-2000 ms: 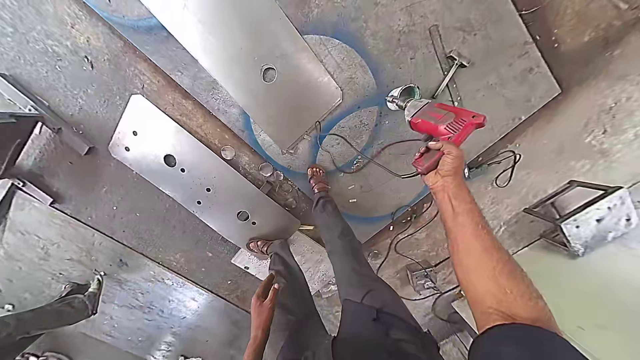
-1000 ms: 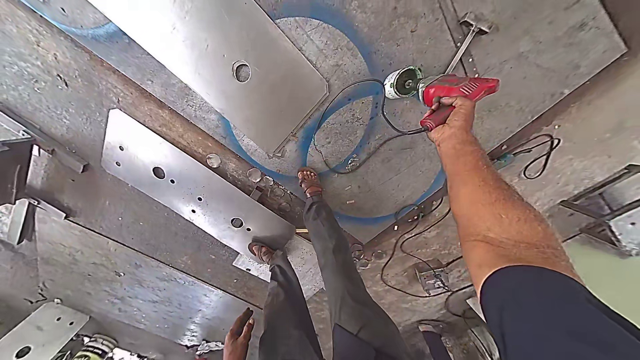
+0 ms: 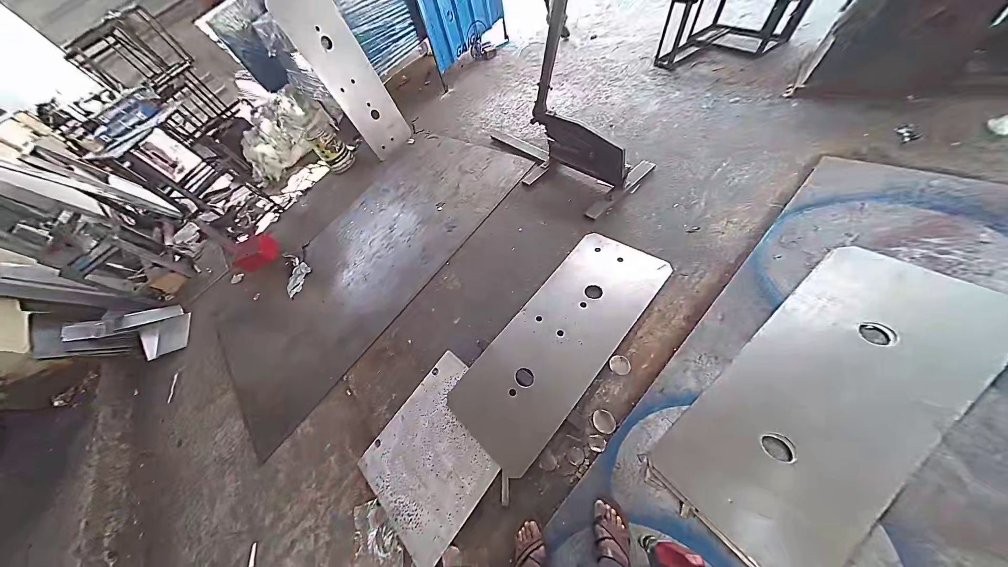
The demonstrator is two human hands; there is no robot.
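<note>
Neither my left hand nor my right hand is in view. At the bottom edge, just right of my sandalled feet, part of the red power drill (image 3: pixel 675 554) shows; what holds it is hidden. A long metal plate with drilled holes (image 3: pixel 551 346) lies on the floor in the middle, its lower end over a speckled metal plate (image 3: pixel 429 465). On the right, a larger metal plate with two round holes (image 3: pixel 827 394) rests on a sheet marked with blue paint rings. Several round metal discs (image 3: pixel 604 421) lie between the plates.
A large dark sheet (image 3: pixel 370 276) lies on the floor at left. Behind stand a metal post on a footed base (image 3: pixel 587 150), another holed plate (image 3: pixel 346 75) and a black frame (image 3: pixel 724 35). Scrap, racks and a red object (image 3: pixel 256 252) fill the left side.
The view has swung widely across the floor. My hands, seen earlier with the right on the red drill, are out of view; only a bit of the drill shows.
</note>
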